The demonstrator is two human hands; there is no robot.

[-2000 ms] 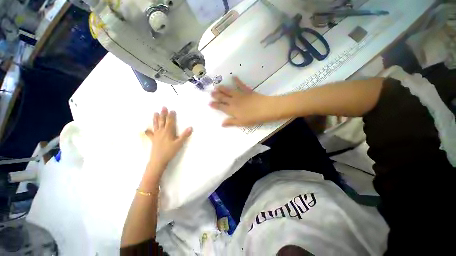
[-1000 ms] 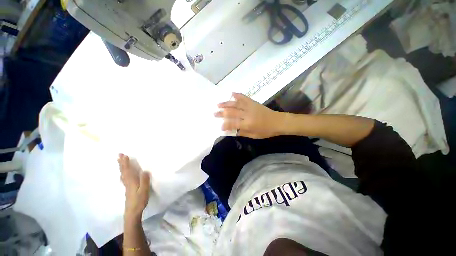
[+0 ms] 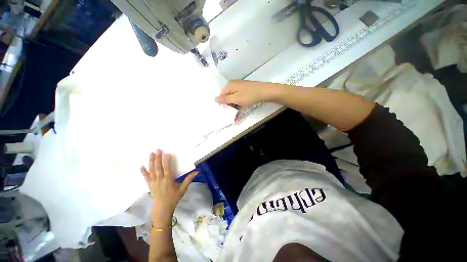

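A large white garment piece (image 3: 118, 102), glaring, covers the table left of and under the sewing machine head (image 3: 164, 20) and hangs over the front edge. My right hand (image 3: 238, 93) pinches the cloth's right edge below the presser foot and needle (image 3: 199, 57). My left hand (image 3: 163, 176) lies with spread fingers at the cloth's front edge, holding nothing. Black-handled scissors (image 3: 316, 25) lie on the table right of the needle. Glare hides folds and seams in the cloth.
A printed ruler tape (image 3: 348, 43) runs along the front table edge. A cream garment heap (image 3: 409, 97) lies right of the seat. A blue crate (image 3: 217, 192) with white pieces (image 3: 197, 210) stands below the table edge. A white spool (image 3: 19, 148) is at far left.
The front part of the cloth has moved back and left, baring the table edge and ruler tape. My right hand has moved up and now pinches the edge. My left hand has moved right, fingers spread.
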